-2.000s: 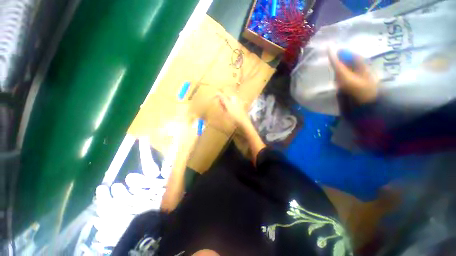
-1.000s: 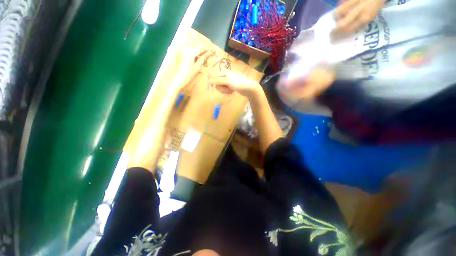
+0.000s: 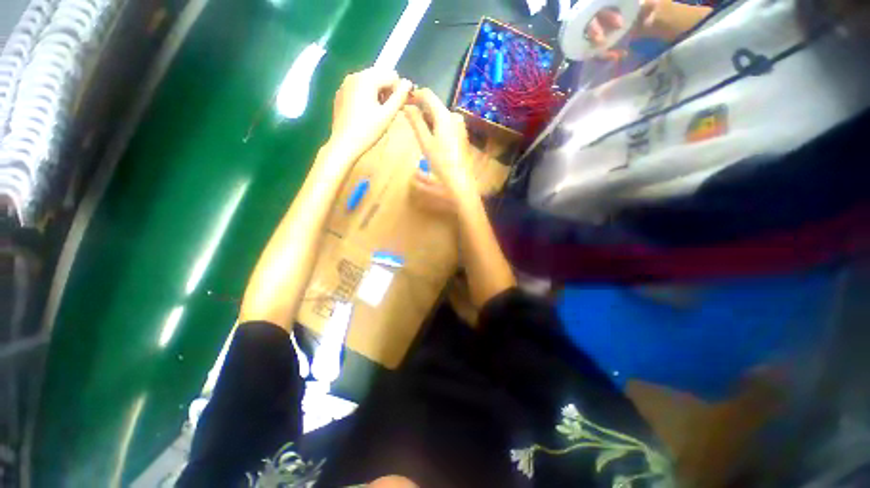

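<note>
My left hand [image 3: 364,112] and my right hand [image 3: 445,143] meet at their fingertips over the far end of the tan cardboard [image 3: 405,319]. A tiny dark-red thing, perhaps a wire end, shows at the fingertips; it is too blurred to name. A blue battery cell [image 3: 424,167] shows at the curled lower fingers of my right hand. Another blue cell [image 3: 358,195] lies on the cardboard between my forearms. A third blue cell [image 3: 387,258] lies beside a white square piece [image 3: 375,285]. An overexposed white shell [image 3: 331,345] lies at the cardboard's near left edge.
The green conveyor [image 3: 157,205] runs along the left, carrying a white shell [image 3: 300,82] with a thin wire. An open battery box [image 3: 465,81] with blue cells and red wires stands beyond the cardboard. A coworker's hand [image 3: 606,29] holds a white ring-like roll [image 3: 572,38] at upper right.
My hands have come together farther up the cardboard. A blue cell now shows beside the white square. The white shell on the belt appears lower in view. The coworker's arm has swung across the right side.
</note>
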